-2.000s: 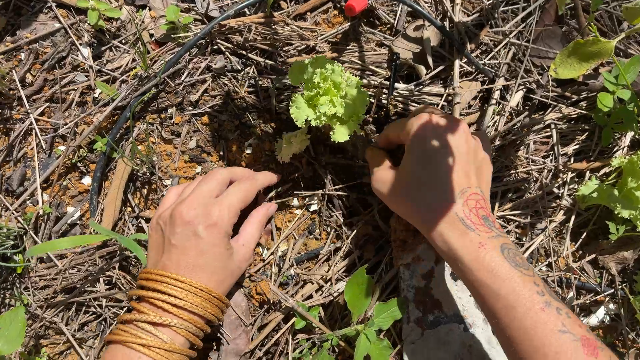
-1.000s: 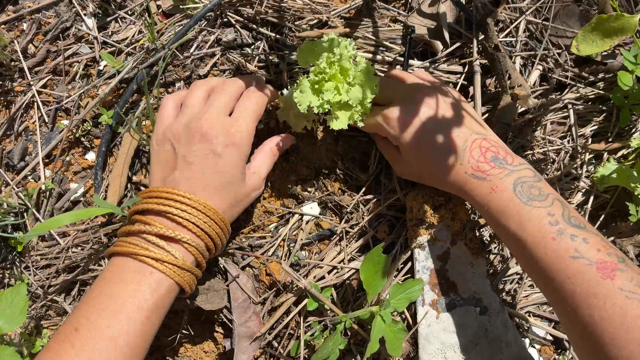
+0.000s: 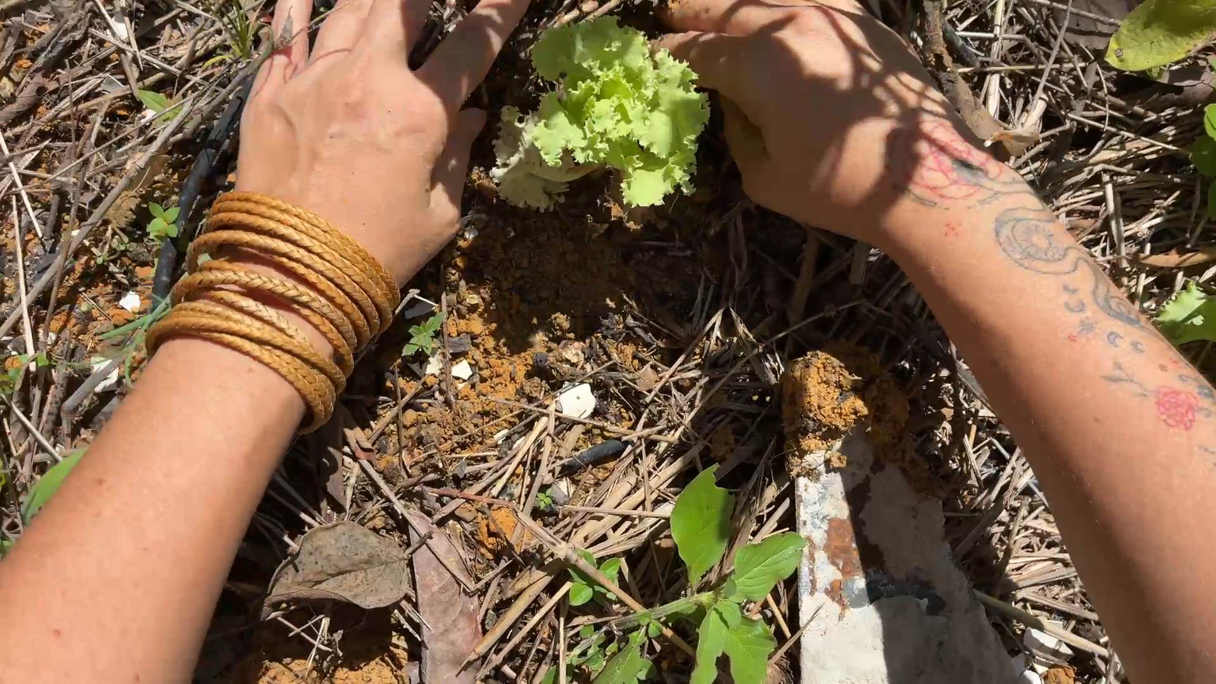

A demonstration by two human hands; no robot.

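A small pale-green lettuce seedling (image 3: 617, 114) with frilly leaves grows from dark, loose soil (image 3: 570, 266) at the upper middle. On its left, my left hand (image 3: 361, 123) lies palm down on the mulch with its fingers spread, braided tan cords around the wrist. Close to the leaves on the right is my right hand (image 3: 807, 104), its fingers bent down toward the ground; the fingertips run out at the top edge, and whether they grip anything is hidden.
A flat, paint-flecked piece (image 3: 893, 570), its end caked with orange soil, lies at the lower right. A leafy green weed (image 3: 703, 522) stands beside it. Dry straw (image 3: 589, 494), a brown dead leaf (image 3: 342, 565) and a thin black hose (image 3: 195, 190) lie around.
My left hand has moved up beside the lettuce and its fingers have spread. My right hand stays at the plant's right side. The view has come closer.
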